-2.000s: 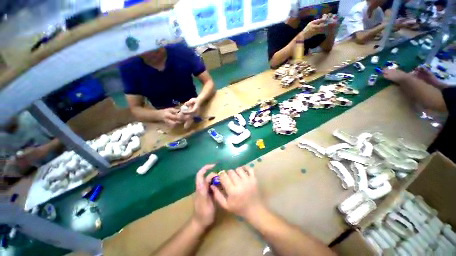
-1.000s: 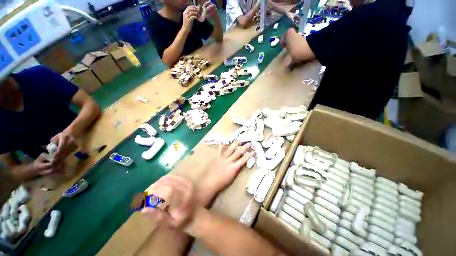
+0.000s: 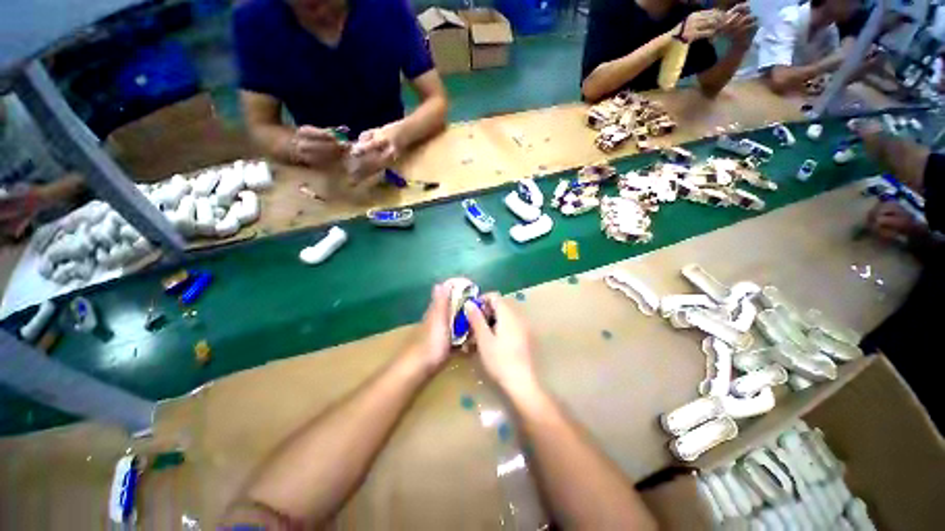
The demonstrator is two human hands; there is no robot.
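A white curved housing half (image 3: 456,295) is held upright between both hands at the near edge of the green belt. A blue battery (image 3: 471,320) lies in or against its hollow. My left hand (image 3: 433,330) holds the shell from the left side. My right hand (image 3: 499,340) is on its right side, with the thumb on the blue battery. The fingers hide much of the shell's sides. A part-built unit (image 3: 125,490), white with a blue strip, lies on the brown bench at the lower left.
Loose white shells (image 3: 733,332) lie at right beside a cardboard box (image 3: 886,415) of shells. The green belt (image 3: 394,275) carries part-built units, tan subassemblies (image 3: 628,220) and a small yellow part (image 3: 570,249). White covers (image 3: 223,197) are heaped far left. People sit opposite; another person's arm is at right.
The view has swung back left from the box. My left hand has come off the shell pile side or the other hand has; both now hold one white shell with blue inside.
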